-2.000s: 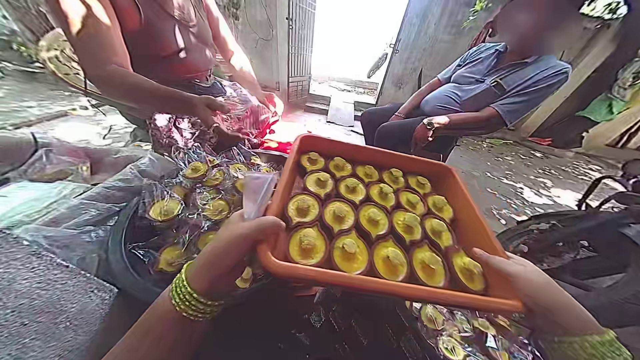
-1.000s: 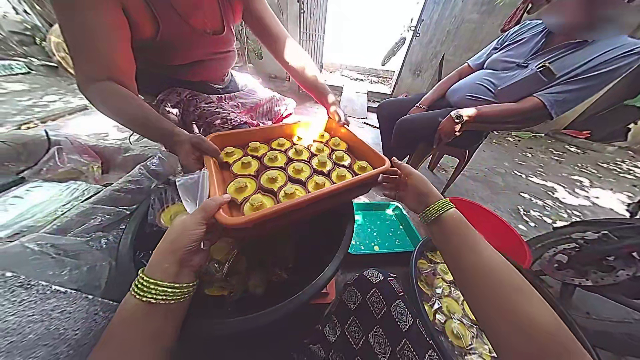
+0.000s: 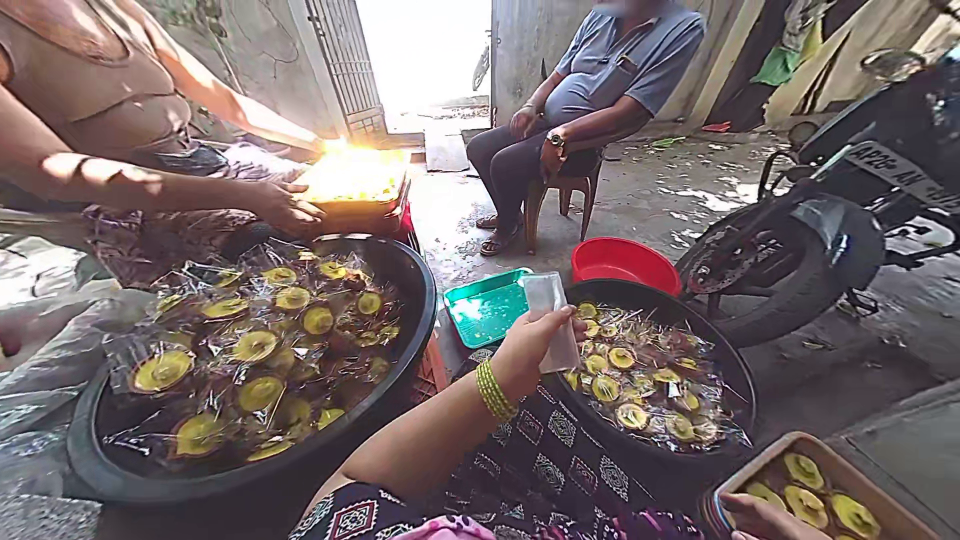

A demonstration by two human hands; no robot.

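My left hand [image 3: 525, 349], with yellow-green bangles at its wrist, holds a translucent plastic packet [image 3: 553, 322] upright above my patterned lap. My right hand [image 3: 772, 517] is at the bottom right, its fingers over the near-left rim of a brown tray [image 3: 862, 469] holding yellow, round-topped pieces; its grip is partly cut off. A large black tub [image 3: 429, 300] at left and a smaller black tub [image 3: 742, 367] at right hold many similar pieces in clear wrapping. Another person's hands hold a brightly sunlit tray [image 3: 360, 191] behind the left tub.
A green tray [image 3: 484, 307] and a red basin [image 3: 626, 266] stand beyond the tubs. A person sits on a brown chair [image 3: 562, 191]. A motorcycle [image 3: 840, 247] stands at right. Plastic sheeting [image 3: 52, 352] lies at left.
My hands have let go of the orange tray, which the person opposite has moved back. My right hand has moved to the brown tray at lower right.
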